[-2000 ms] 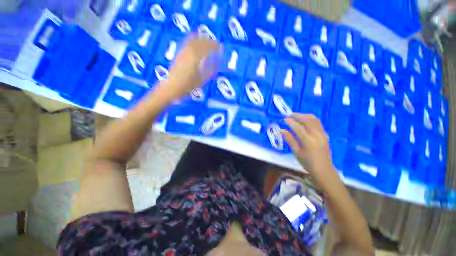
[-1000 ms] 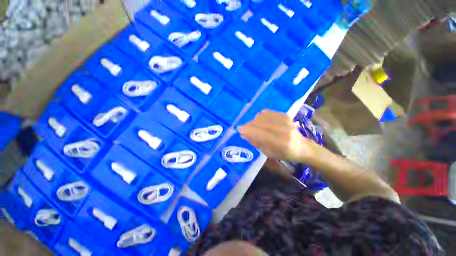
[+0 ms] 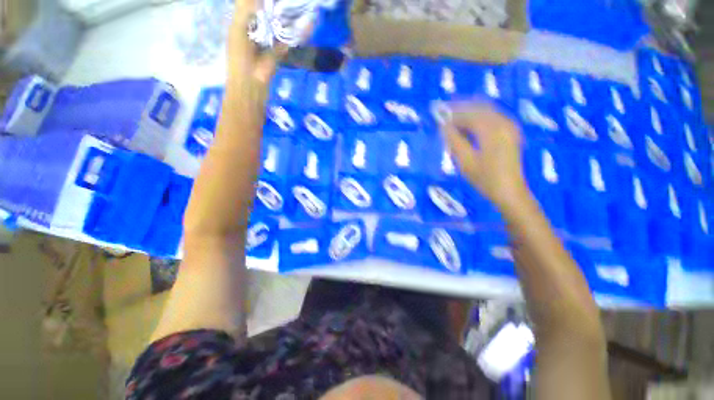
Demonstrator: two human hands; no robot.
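Rows of blue trays (image 3: 379,187) cover the table, with white chargers (image 3: 358,154) and coiled white cables (image 3: 399,192) in their recesses. My left hand (image 3: 254,58) is at the far side, closed around a bunch of white cables (image 3: 283,22). My right hand (image 3: 485,144) is over the middle rows, blurred, its fingers bent inward. A white loop (image 3: 442,112) shows at its fingertips; whether it is held or lies in a tray cannot be told. Some trays right of my right hand show a charger but no visible cable.
Blue-and-white boxes (image 3: 102,109) stand at the left. A dark object (image 3: 327,59) lies beside my left hand. An open carton (image 3: 438,39) with small white pieces is at the far side, and stacked blue trays (image 3: 583,22) are behind it. White and blue packaging (image 3: 505,351) is below the table edge.
The view has swung back from the table's right part to its middle and left. My left hand has come into view with cables. My right hand has moved from the near edge to the farther rows.
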